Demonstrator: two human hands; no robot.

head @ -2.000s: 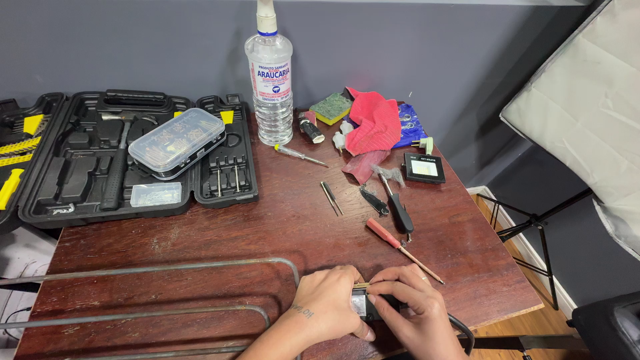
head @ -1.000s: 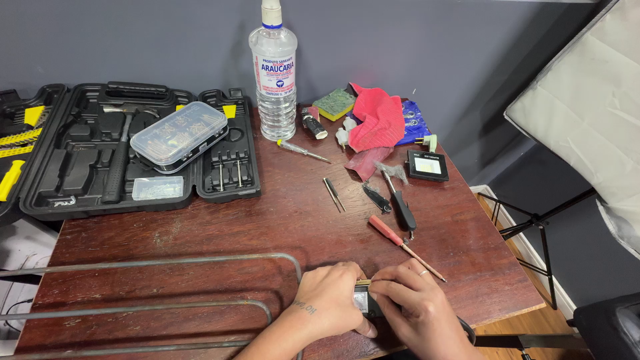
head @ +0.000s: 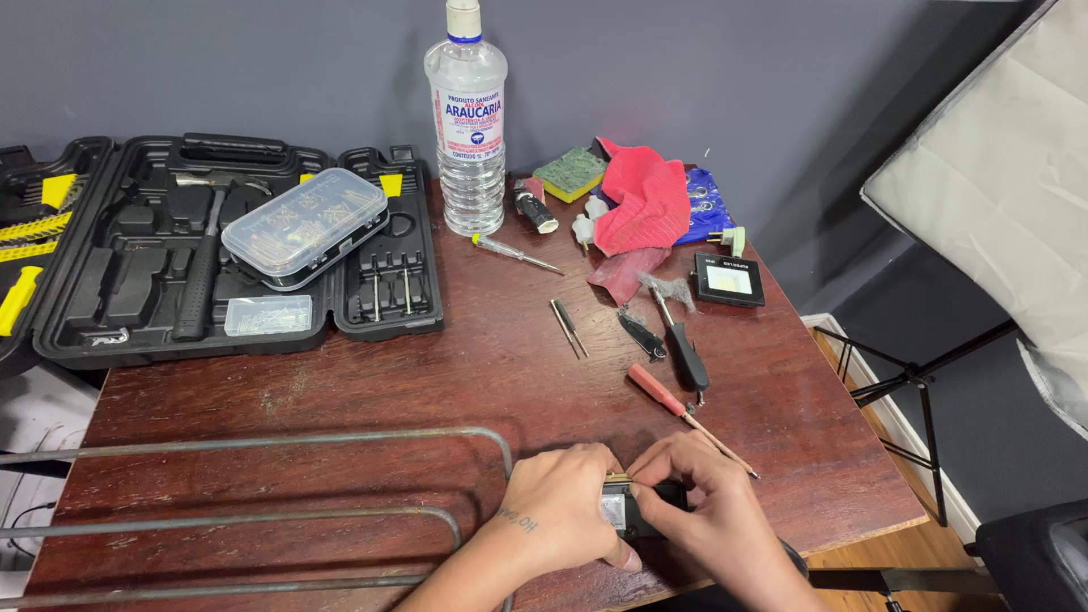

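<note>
Near the table's front edge, my left hand [head: 565,501] grips a small black device [head: 642,518] with a silvery label from its left side. The fingertips of my right hand [head: 693,489] pinch at a thin brass-coloured strip [head: 618,478] along the device's upper edge; what exactly they hold is partly hidden. Just above my hands lies a red-handled screwdriver [head: 659,391]. Beyond it are a black-handled tool [head: 684,348] with steel wool [head: 671,289] at its tip, a small black tool [head: 639,333] and two thin precision screwdrivers [head: 568,327].
Bent metal rods [head: 255,444] extend across the left front. An opened black tool case [head: 153,314] holds a hammer [head: 208,255] and a clear-lidded box [head: 306,225]. Behind stand a clear bottle [head: 472,136], a red cloth [head: 646,200], a sponge [head: 571,174] and a small LED floodlight [head: 728,280].
My right hand's fingers have shifted slightly at the device's upper edge. My left hand still holds the device in about the same place.
</note>
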